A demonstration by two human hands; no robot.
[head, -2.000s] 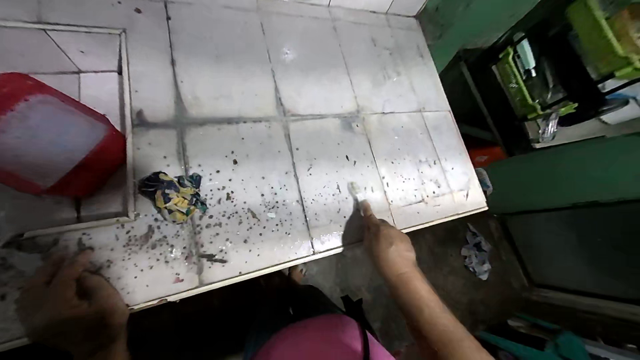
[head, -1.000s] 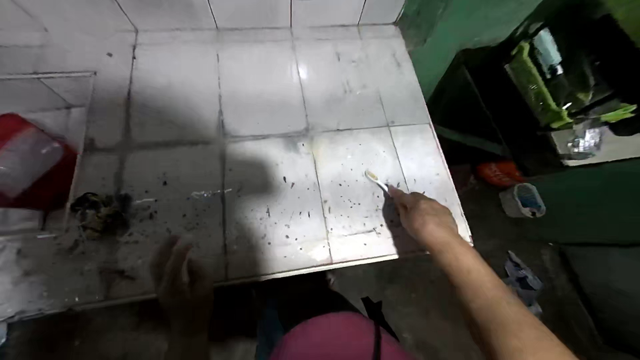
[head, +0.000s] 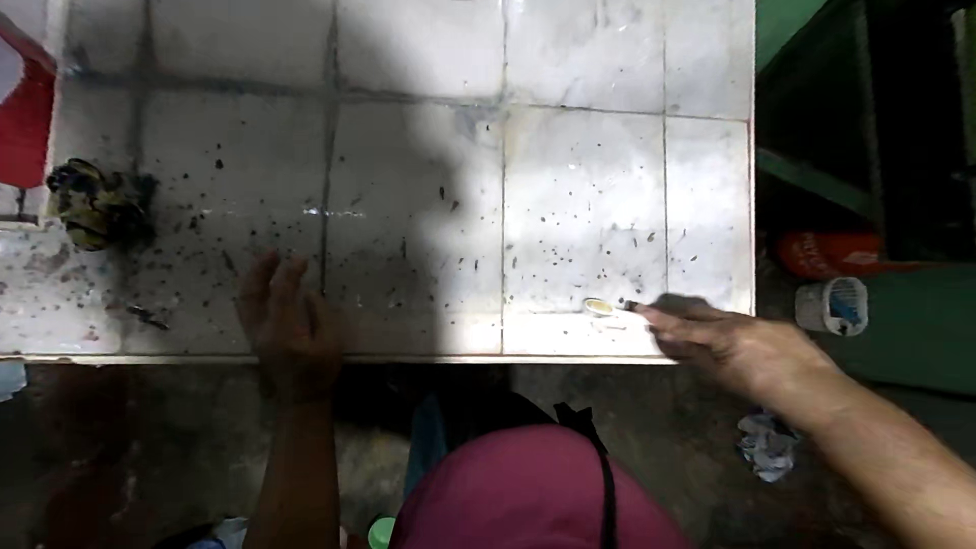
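My right hand [head: 705, 332] is closed on the handle of a small white brush [head: 599, 306], perhaps a toothbrush, whose yellowish head lies at the tiles near the counter's front edge. Over that same edge rests my left hand [head: 293, 328], fingers apart and holding nothing. Dark crumbs and flakes are scattered over the white tiled countertop [head: 579, 191]. At the left lies a crumpled dark and yellow cloth [head: 95, 204]. A small dark scrap [head: 147, 316] sits below it.
A red container [head: 27, 130] stands in the recess at the far left. Right of the counter are an orange bag [head: 827, 254] and a white plastic tub [head: 831, 306]. Crumpled plastic [head: 767, 446] lies on the floor below.
The view has shifted. My right hand has brought the brush closer to the counter's front edge. My left hand has come away from the far left end of the counter, where it was two seconds ago.
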